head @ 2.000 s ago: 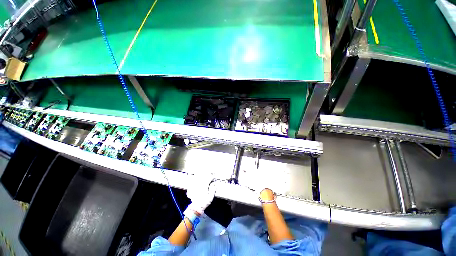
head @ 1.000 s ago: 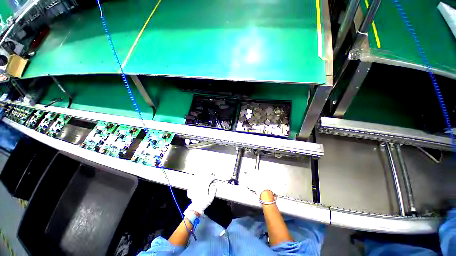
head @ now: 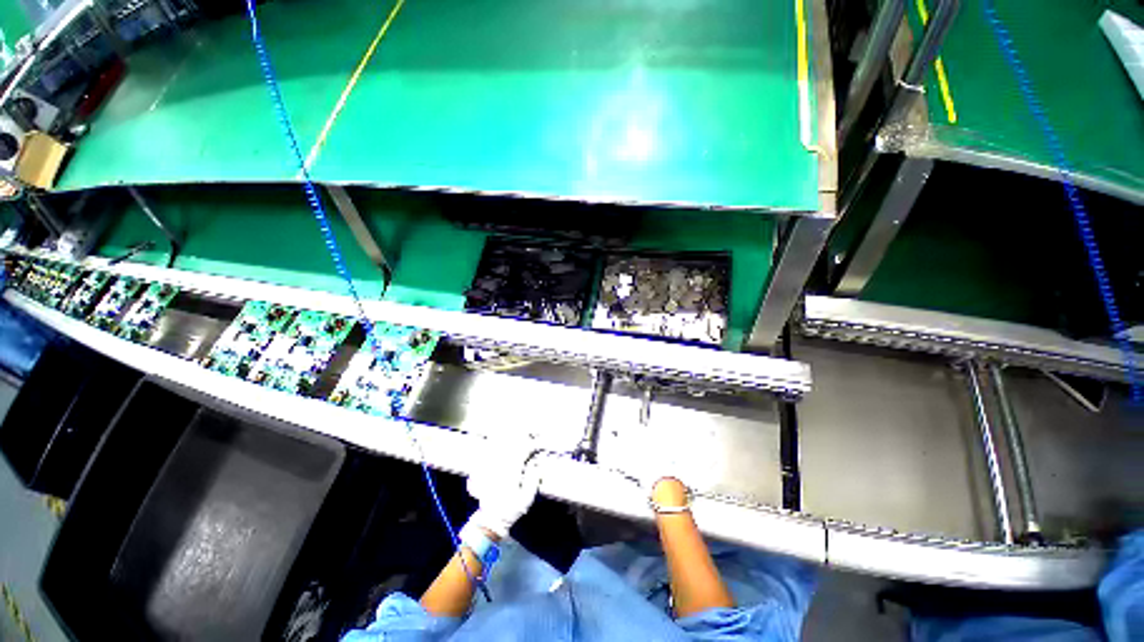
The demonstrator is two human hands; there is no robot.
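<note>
My left hand [head: 504, 487], in a white glove with a blue wrist strap [head: 478, 542] at its cuff, rests on the near conveyor rail [head: 753, 528]. Its fingers are washed out in glare. My right forearm reaches the same rail, with a thin bracelet [head: 672, 508] at the wrist. My right hand [head: 637, 484] blends into the bright rail and its fingers cannot be made out. No held object shows at either hand. Green circuit boards [head: 386, 369] lie in a row between the rails, left of my hands.
A blue coiled cord [head: 321, 223] hangs across the view to my left wrist. Black totes [head: 226, 502] stand at lower left. Two parts trays, dark [head: 528, 284] and light [head: 661, 297], sit under the green bench [head: 502, 100]. A person's blue sleeve [head: 1120, 583] shows at lower right.
</note>
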